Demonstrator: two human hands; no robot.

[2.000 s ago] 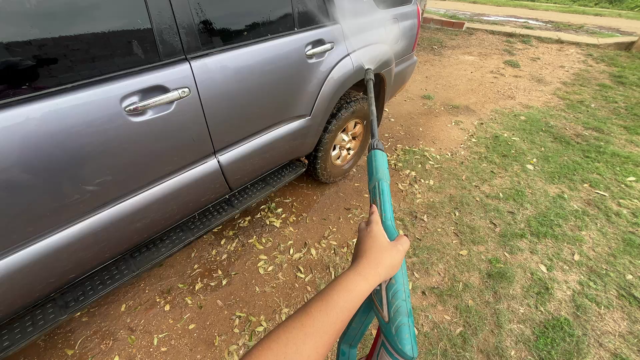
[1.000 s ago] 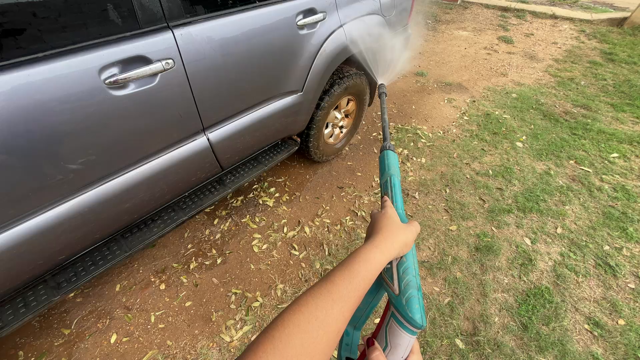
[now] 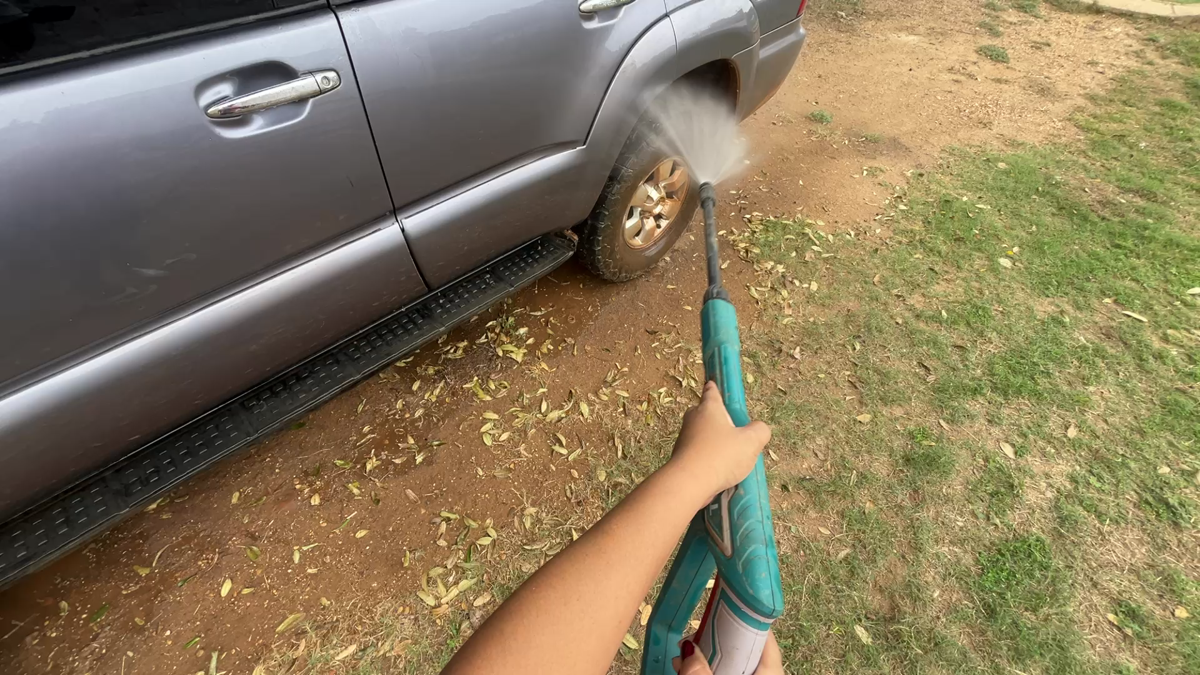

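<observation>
My left hand point(image 3: 720, 441) is wrapped around the teal front body of a pressure washer gun point(image 3: 741, 525). At the bottom edge my right hand point(image 3: 696, 662), only partly visible, grips the rear handle near the red trigger. From the black nozzle at the end of the lance point(image 3: 711, 234), a white fan of water spray point(image 3: 701, 141) spreads over the upper part of the rear wheel point(image 3: 647, 211) and into the wheel arch. The wheel has a muddy tyre and a brown-stained rim. It belongs to a silver-grey SUV point(image 3: 487, 103).
A black running board point(image 3: 281, 394) runs low along the SUV's side. Chrome door handles point(image 3: 272, 96) stick out from the doors. Fallen leaves point(image 3: 506, 347) lie on the reddish-brown dirt. Patchy grass point(image 3: 1012, 375) covers the ground on the right.
The spray, seen near the rear bumper one second ago, now falls on the rear wheel and its arch. The lance tip has moved toward the wheel. Both hands keep their hold.
</observation>
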